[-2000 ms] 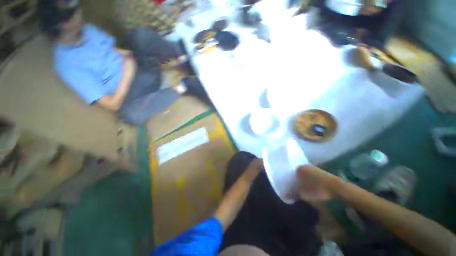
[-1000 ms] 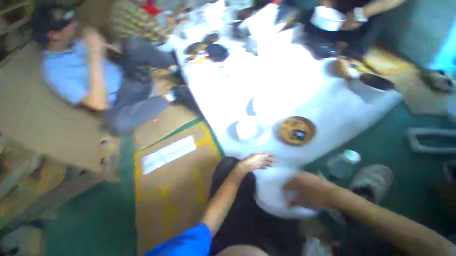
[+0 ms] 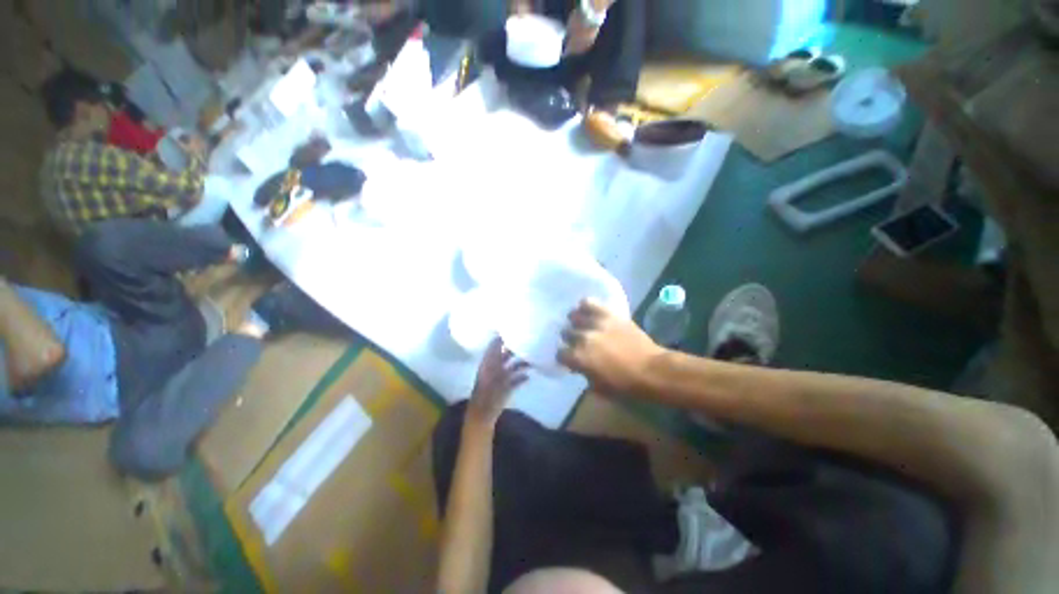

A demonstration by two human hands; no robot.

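Observation:
A white round bowl-like part (image 3: 566,288) is held over the near part of the white sheet (image 3: 679,209), its outline washed out by glare. My right hand (image 3: 604,348) grips its near right side with bent fingers. My left hand (image 3: 497,377) is at its lower left edge with fingers somewhat spread; I cannot tell whether they touch it. A small white round item (image 3: 469,321) stands on the sheet just left of the bowl. The tan disc does not show.
A dark-lined bowl (image 3: 670,133) is at the sheet's far right. A bottle (image 3: 667,313), shoe (image 3: 744,321), white frame (image 3: 838,189) and phone (image 3: 916,229) are at right. A white strip (image 3: 310,469) lies on cardboard at left. Several people sit around the sheet; one holds a white bowl (image 3: 534,41).
The view has swung right. My right hand has moved the bowl from above my lap forward over the sheet. The tan disc no longer shows. My left hand remains close to the bowl.

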